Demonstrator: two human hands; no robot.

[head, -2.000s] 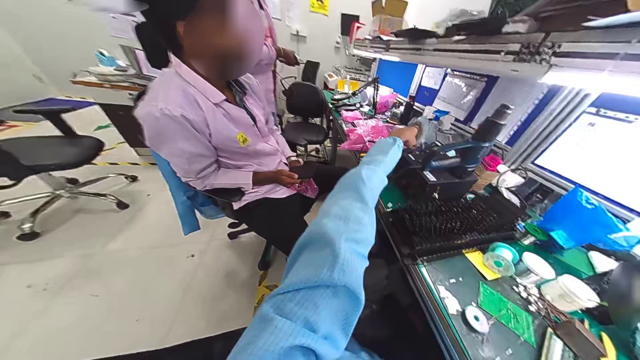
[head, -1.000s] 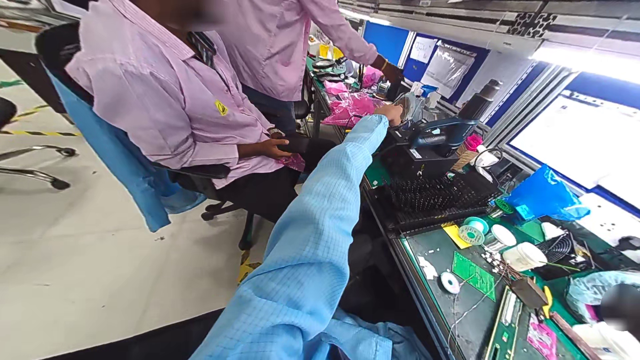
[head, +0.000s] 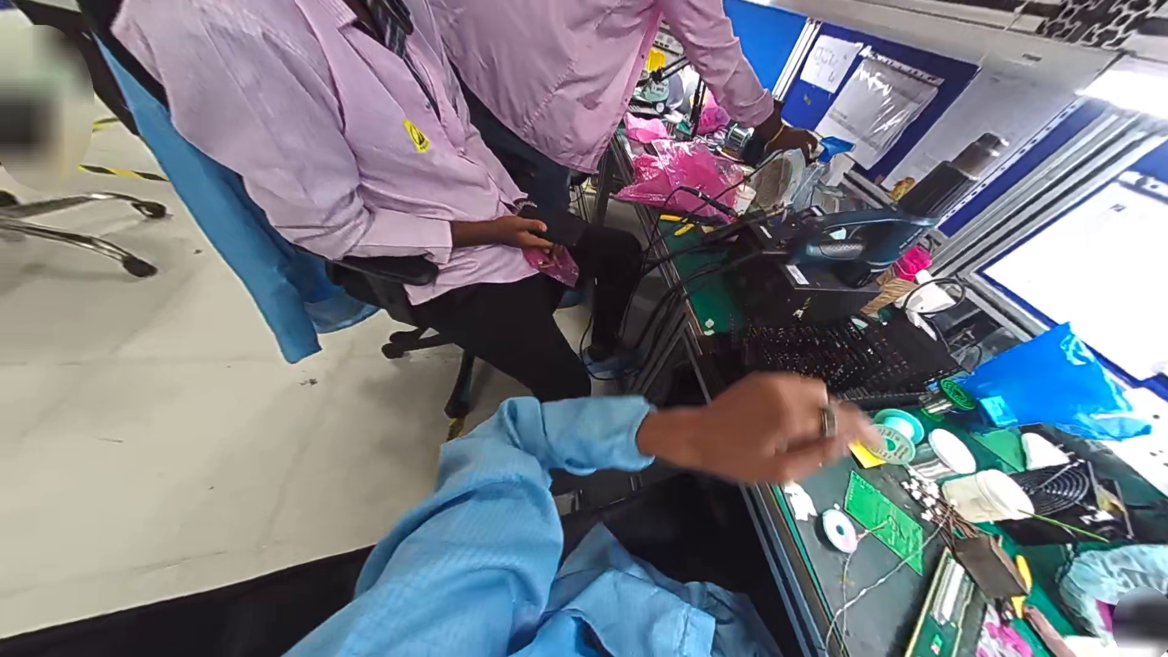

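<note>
My left hand (head: 766, 429), in a blue sleeve and with a ring on one finger, hovers over the bench's near edge. Its blurred fingers point toward a teal-rimmed spool (head: 899, 427); whether they hold anything or touch the spool cannot be told. Just right of that spool lies a spool of silvery wire (head: 944, 454), with a white tub (head: 988, 495) beyond. Below the fingers are a green board (head: 883, 520) and a small white spool (head: 839, 531). A black ridged rack (head: 839, 351) sits behind the hand. My right hand is out of the frame.
A seated person (head: 338, 155) in a pink shirt holds a dark object at the left. Another person (head: 557, 82) stands behind, one hand at the bench. Farther along are a black boxy device (head: 821, 283) and pink bags (head: 680, 178). A blue bag (head: 1058, 383) lies right.
My left hand has drawn back from beside the black device to the near part of the bench. The standing person's arm now reaches farther over the bench. The view has shifted.
</note>
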